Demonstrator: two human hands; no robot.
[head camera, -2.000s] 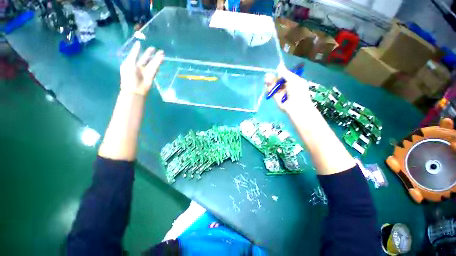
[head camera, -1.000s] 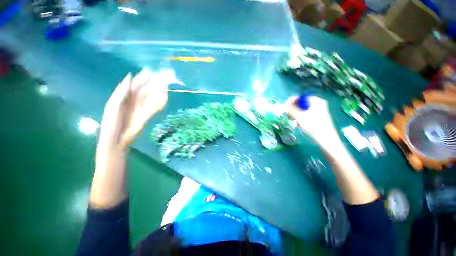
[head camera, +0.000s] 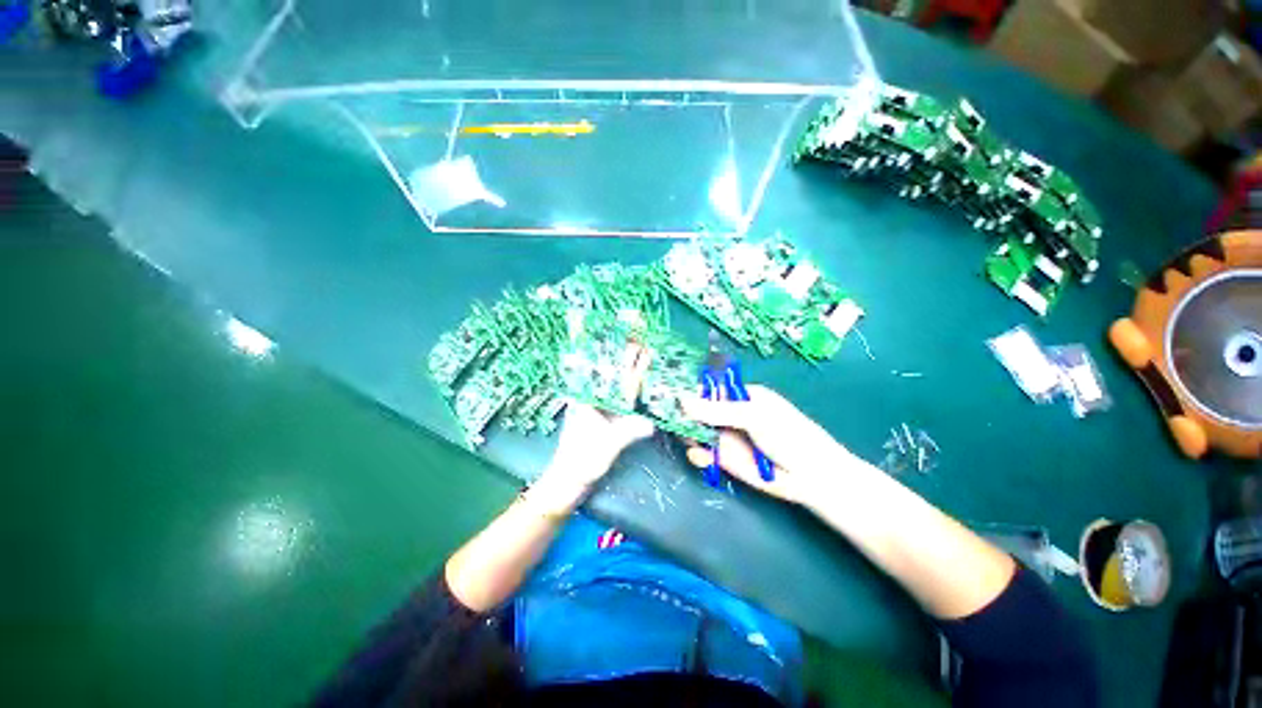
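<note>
My left hand (head camera: 592, 451) grips the near edge of a green circuit board (head camera: 609, 376) with white parts, in front of the piled boards. My right hand (head camera: 782, 440) holds blue-handled cutters (head camera: 725, 401), their dark tip pointing away from me, at the board's right side. Overlapping rows of green boards (head camera: 501, 339) with upright leads lie just beyond my left hand. More boards with white parts (head camera: 775, 291) lie to their right. Fingertips of my left hand are partly hidden by the board.
A clear acrylic shield (head camera: 554, 94) stands beyond the boards. A row of boards (head camera: 955, 159) curves at the back right. Small clear bags (head camera: 1048, 371), an orange fan (head camera: 1204, 346) and a solder spool (head camera: 1124, 564) are at the right. Clipped leads (head camera: 909, 448) lie nearby.
Both hands have left the clear shield and come back toward me. The shield now stands nearer in view. My left hand has taken hold of a board; the cutters are now beside it.
</note>
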